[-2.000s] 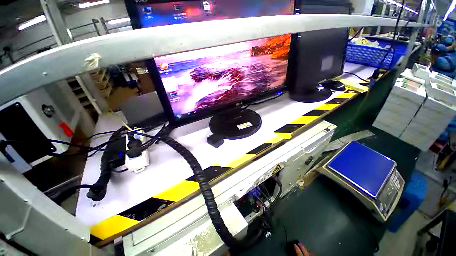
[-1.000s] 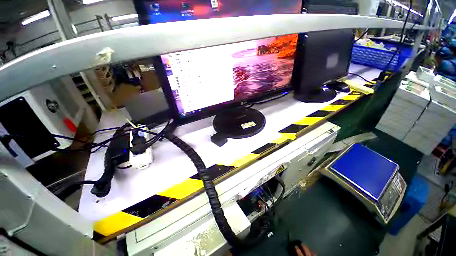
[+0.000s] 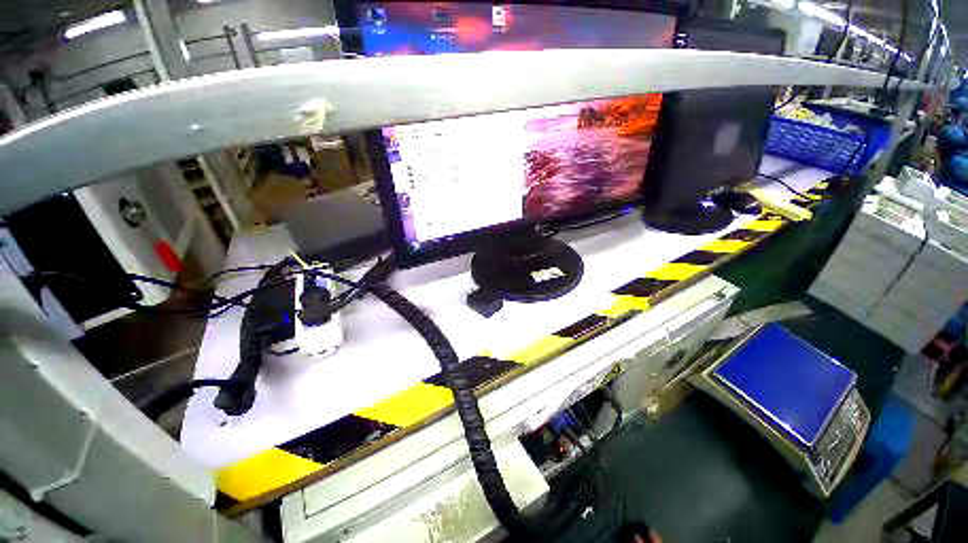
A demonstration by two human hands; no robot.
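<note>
A small bit of my right hand [image 3: 643,533] shows at the bottom edge, cut off by it, with a dark shape beside it that may be a mouse. Its grip cannot be made out. My left hand is out of the picture. The lit monitor [image 3: 594,159] stands on the white shelf, with a white window over the left part of its red-purple seascape. The grey rail crosses in front of it. The bench scale [image 3: 788,380], with a blue pan, stands on the dark green mat at the right.
Grey rail [image 3: 467,83] runs across the view. A dark second monitor [image 3: 706,154] stands right of the lit one. A ribbed black cable [image 3: 467,408] hangs over the striped shelf edge [image 3: 398,412]. White stacked blocks [image 3: 889,260] and a blue crate [image 3: 812,143] are at the right.
A white window has opened on the lit monitor. The view has shifted, so the scene sits further right and slightly lower. Less of my right hand shows.
</note>
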